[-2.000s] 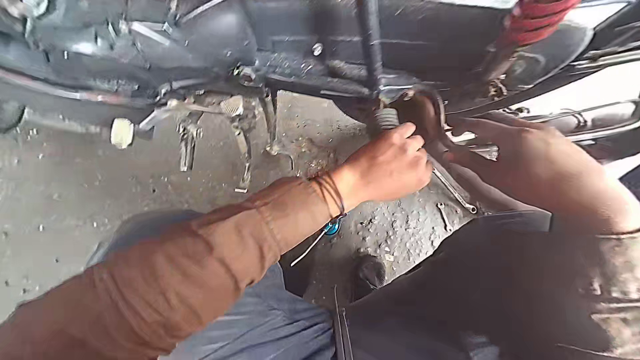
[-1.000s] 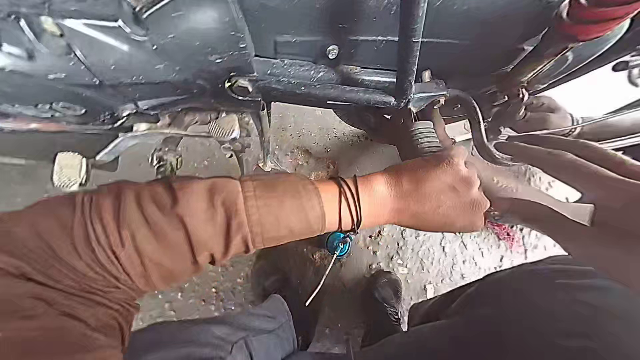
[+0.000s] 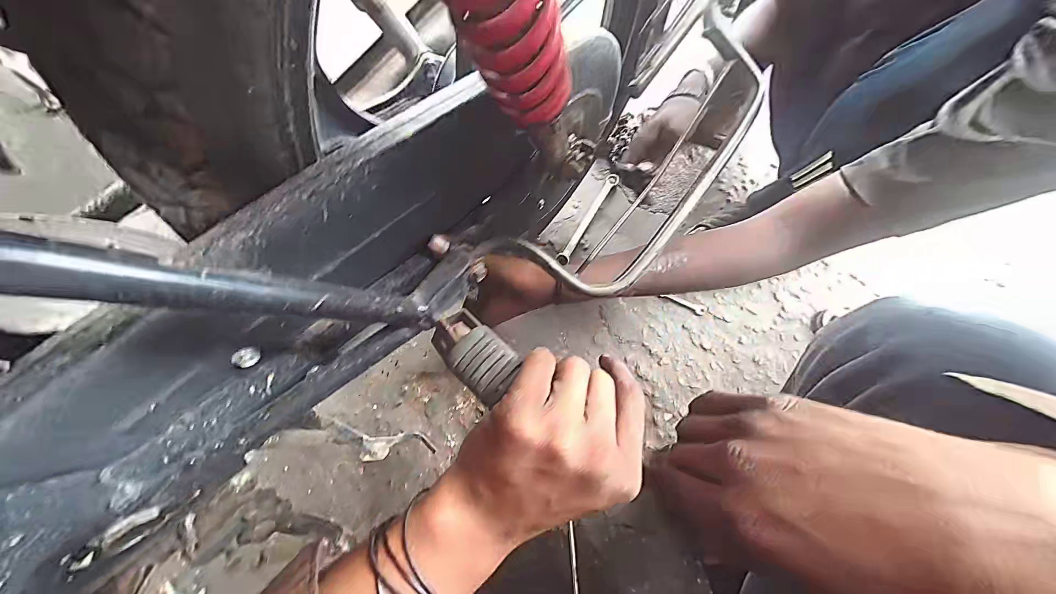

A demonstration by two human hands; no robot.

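My left hand [image 3: 561,429], with dark cords at the wrist, is closed around the outer end of a ribbed rubber footrest [image 3: 487,363] on a motorcycle. The footrest joins a metal bracket beside a dark tube [image 3: 198,285]. My right hand [image 3: 742,478] is close by on the right, its fingers curled down and their tips hidden, so any hold is unclear. A co-worker's hand [image 3: 516,287] reaches behind the bracket and bent metal rail [image 3: 606,289]; another hand [image 3: 664,136] is at the wheel axle area.
A red shock absorber spring [image 3: 516,58] stands above the dark chain cover [image 3: 388,181], beside a tyre [image 3: 181,91]. A combination wrench [image 3: 587,221] lies on the rough ground past the rail. The co-worker's forearm [image 3: 726,256] crosses from the right.
The view has swung strongly toward the wheel. My right hand was outstretched by the bent rail and is now drawn back with curled fingers. My left hand stays at the footrest.
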